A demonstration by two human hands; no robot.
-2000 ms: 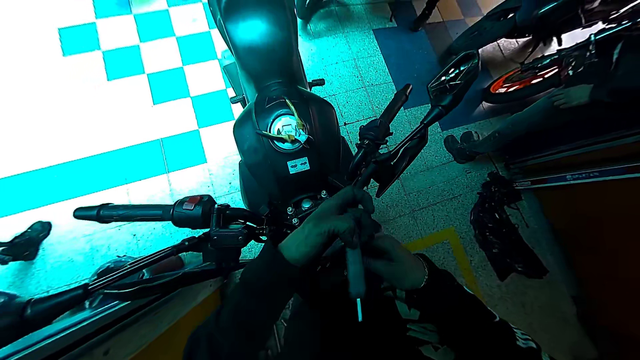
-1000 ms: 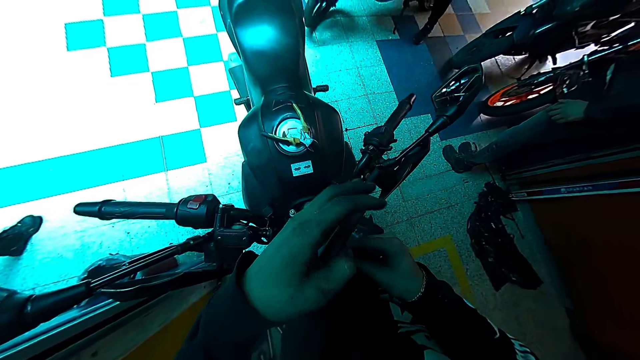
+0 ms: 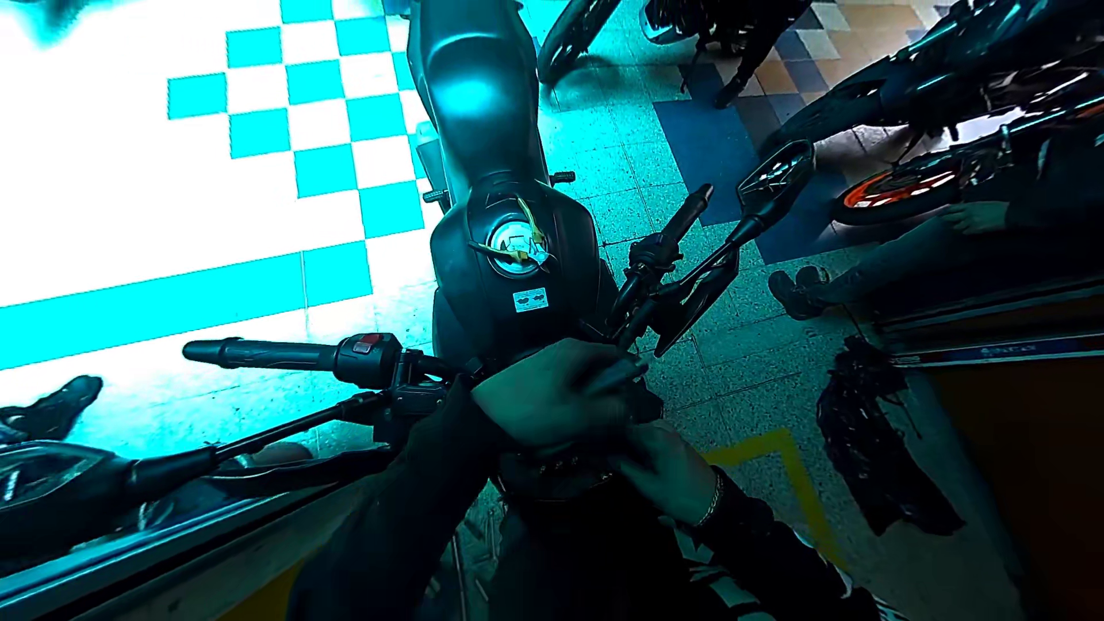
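Note:
Over the front of a black motorcycle's handlebar, my left hand [image 3: 556, 397] is bent, its fingers blurred around a greyish slim shape that could be a finger or a tool. My right hand [image 3: 677, 474], with a bracelet at the wrist, is just below and to the right; its fingertips are blurred and dark, so what it holds cannot be told. Beyond both hands lies the black fuel tank [image 3: 535, 323], with a key and a yellowish strap at the round metal fuel cap [image 3: 516, 246]. The hands hide the middle of the handlebar.
A handlebar grip [image 3: 267, 354] and a mirror [image 3: 52, 483] reach left; another grip [image 3: 690, 216] and mirror [image 3: 780, 177] reach right. A seated person's hand [image 3: 975, 216] and shoe [image 3: 798, 293] are at right, near another motorcycle's orange-rimmed wheel [image 3: 897, 194]. A dark bundle [image 3: 880, 440] lies on the floor.
Two seconds ago a slim tool with a pale shaft pointed down between my hands; it no longer shows plainly. My left hand rose over the handlebar and has changed its pose.

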